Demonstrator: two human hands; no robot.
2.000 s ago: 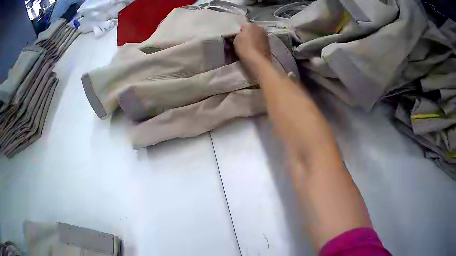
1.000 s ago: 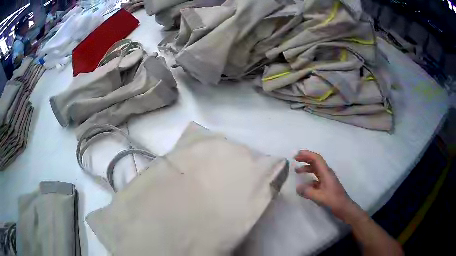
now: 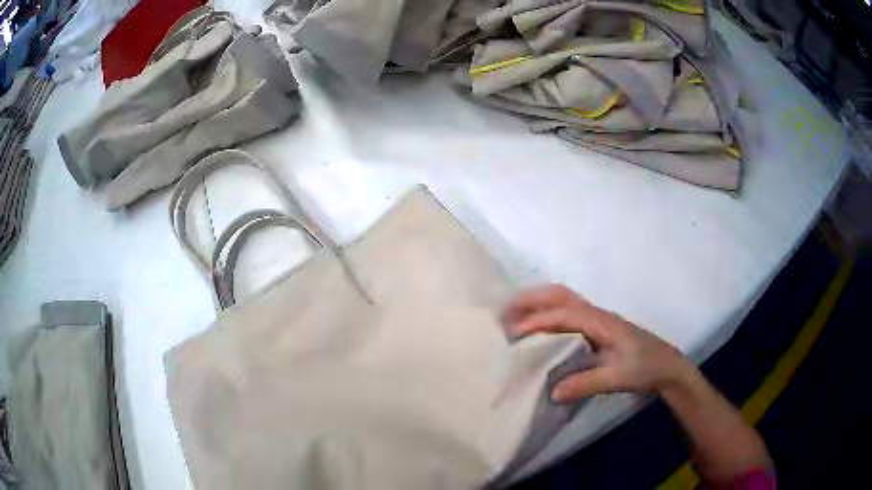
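Note:
A beige tote bag [image 3: 354, 373] lies flat in front of me, its lower part cut off by the bottom edge of the picture. Its two looped handles [image 3: 225, 239] stick out at the upper left. My right hand [image 3: 602, 345] is at the bag's right side, with the thumb at the greyish folded gusset and the fingers over the front. The fingertips are somewhat blurred. It has hold of the bag's edge there. My left hand is not in view.
A folded bag stack [image 3: 62, 402] is at the lower left. Loose waiting bags [image 3: 191, 105] lie at the upper left by a red sheet [image 3: 143, 33]. A crumpled bag pile [image 3: 621, 86] with yellow strips is at the far side. The table edge [image 3: 755, 297] curves down the right.
The tote bag came in front of me after the first frame. Since the second, my right hand has moved from beside it onto its right edge. The view has shifted.

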